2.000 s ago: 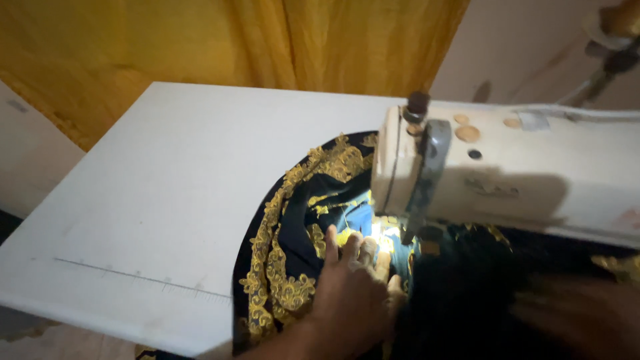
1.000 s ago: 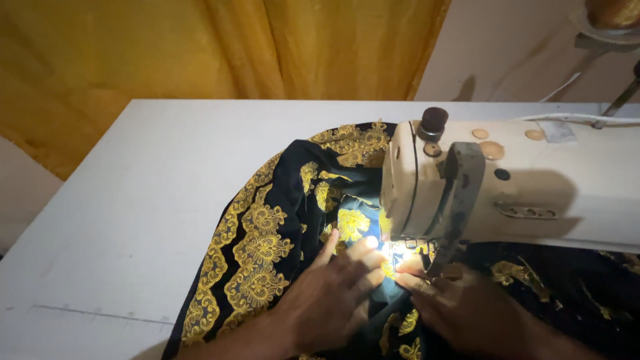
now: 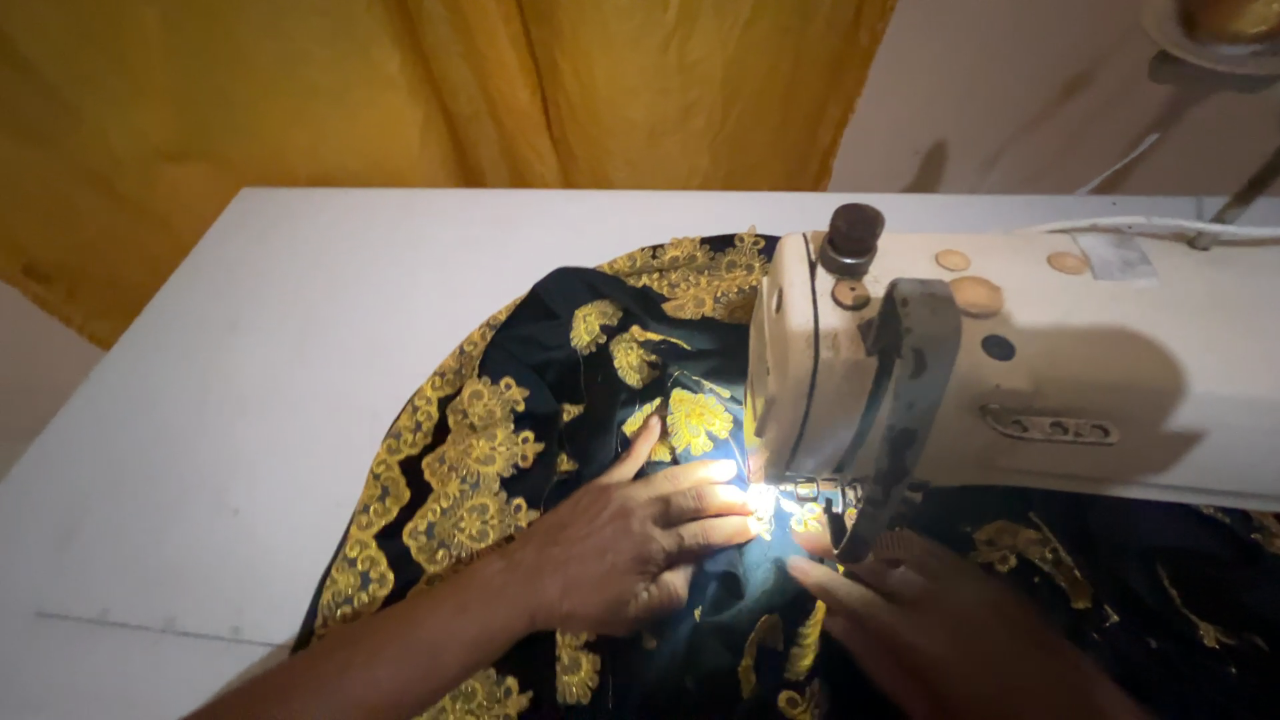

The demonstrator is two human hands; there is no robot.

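Note:
Dark fabric with gold embroidery (image 3: 560, 360) is bunched on the table and runs under the head of a cream sewing machine (image 3: 1000, 380). Flat on the cloth, just left of the lit needle area, lies my left hand (image 3: 640, 530), fingers spread and thumb apart. My right hand (image 3: 930, 610) rests on the cloth to the right of the light, partly behind the grey metal lever (image 3: 915, 400); its fingertips touch the fabric near the presser foot (image 3: 820, 490). Glare hides the needle. Whether the right fingers pinch the cloth is not visible.
The white tabletop (image 3: 200, 420) extends left of the cloth, with a ruler-like line (image 3: 150, 628) marked on it. A yellow curtain (image 3: 450, 90) hangs behind the table. A white cable (image 3: 1130, 224) runs behind the machine, below a thread stand (image 3: 1220, 40) at the upper right.
My right hand, a blur at the far right two seconds ago, is now beside the needle area. The fabric's folds have shifted, exposing more gold border. The view has moved closer.

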